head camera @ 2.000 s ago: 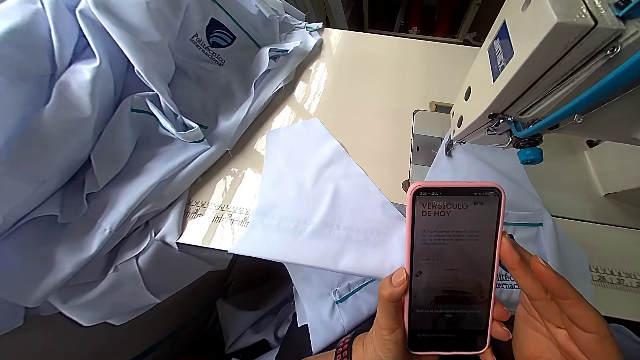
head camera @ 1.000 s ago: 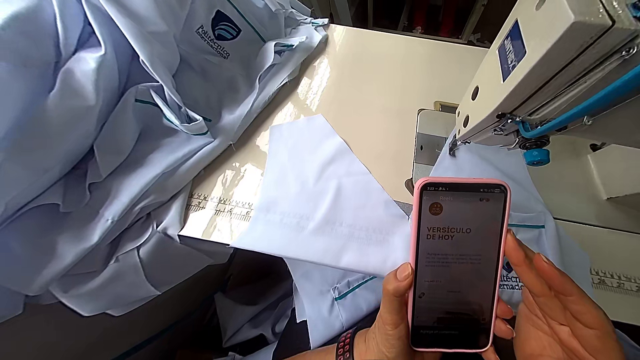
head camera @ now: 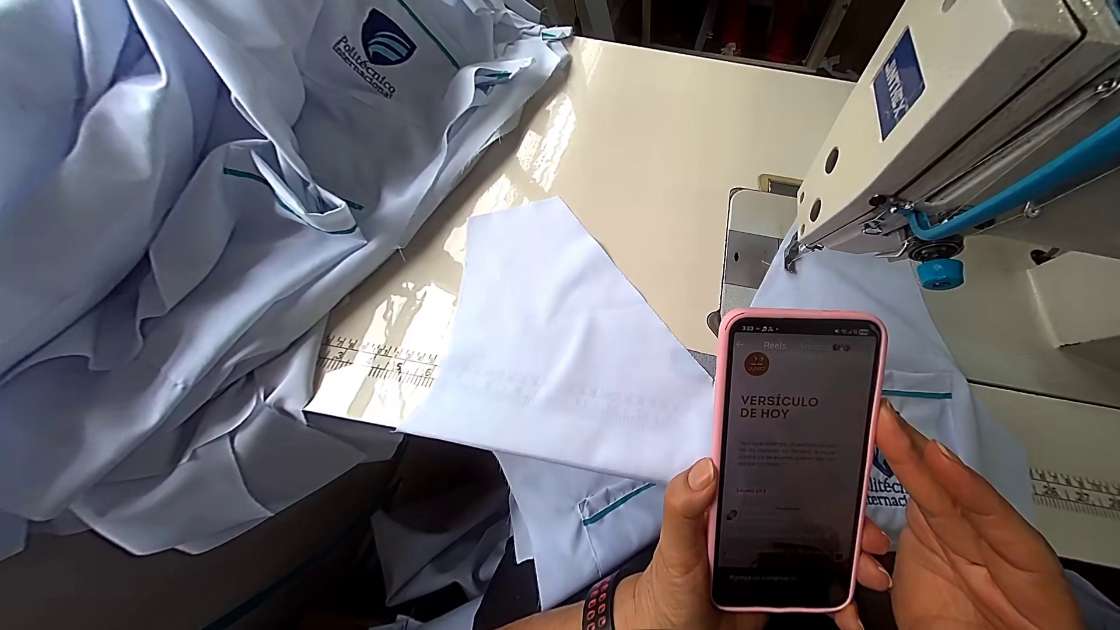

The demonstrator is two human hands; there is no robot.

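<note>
A smartphone in a pink case stands upright in my left hand, its thumb along the left edge and fingertips showing at the right edge. The screen is lit and bears writing. My right hand is beside the phone's right edge, fingers extended and palm partly turned up; whether it touches the case is unclear. Behind the phone, a light blue fabric piece with a teal-trimmed pocket lies under the sewing machine's head. Left of the phone lies another light blue fabric panel.
A heap of light blue garments with teal trim and an embroidered shield covers the left side. The cream sewing table has a printed ruler along its front edge. More fabric hangs below that edge.
The page on the phone screen has shifted and its heading now sits lower than two seconds ago. Both hands stay about where they were.
</note>
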